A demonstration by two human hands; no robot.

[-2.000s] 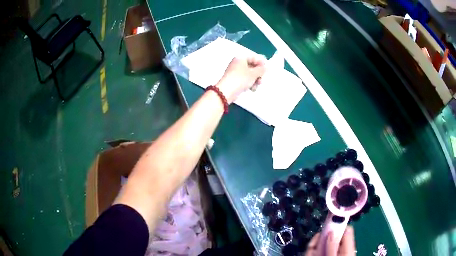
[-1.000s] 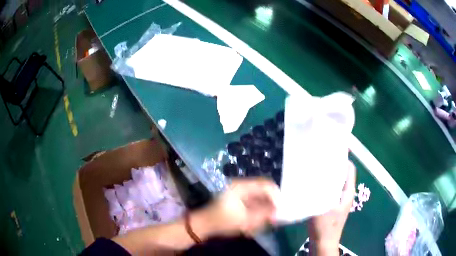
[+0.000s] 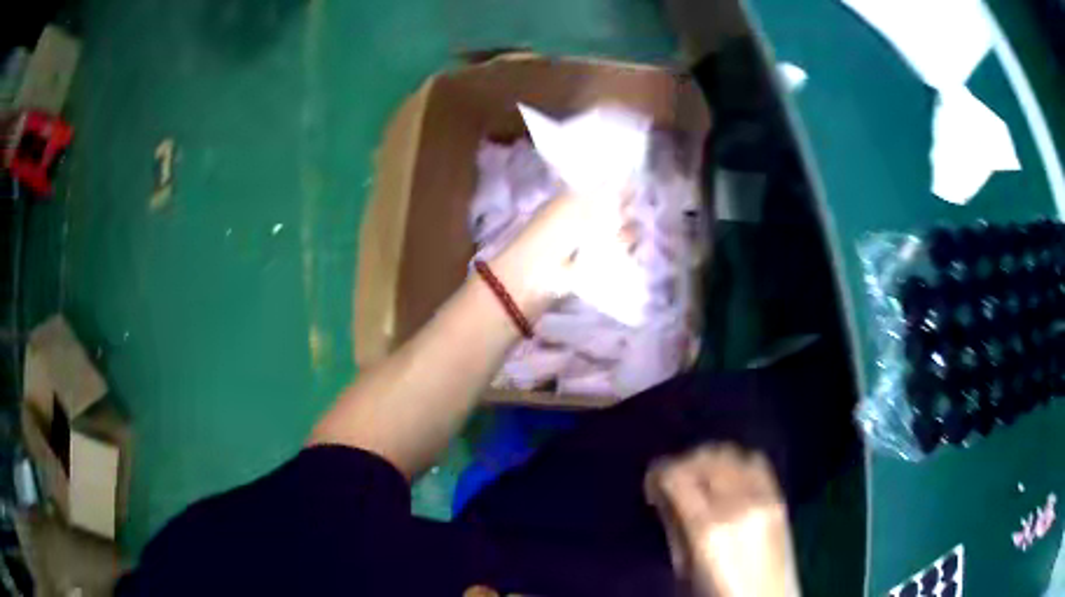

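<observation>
My left hand (image 3: 566,251), with a red bead bracelet at the wrist, is inside the open brown carton (image 3: 403,222). It holds a white bagged fan (image 3: 613,157) over the pale pink bagged fans (image 3: 584,350) that fill the carton. The bag is overexposed and blurred, and the fan inside cannot be made out. My right hand (image 3: 718,490) is over my lap, blurred, with its fingers curled. Nothing shows in it, but its palm side is hidden.
The green bench (image 3: 818,175) is at the right. On it are white bags (image 3: 969,140), black discs (image 3: 993,327) on clear plastic (image 3: 890,350), small pink parts (image 3: 1035,522) and a sticker sheet (image 3: 934,577). Cardboard (image 3: 94,478) lies on the floor at the left.
The view has turned down and left to the carton. The white bag has gone from between both hands above the bench to my left hand in the carton. My right hand has let go.
</observation>
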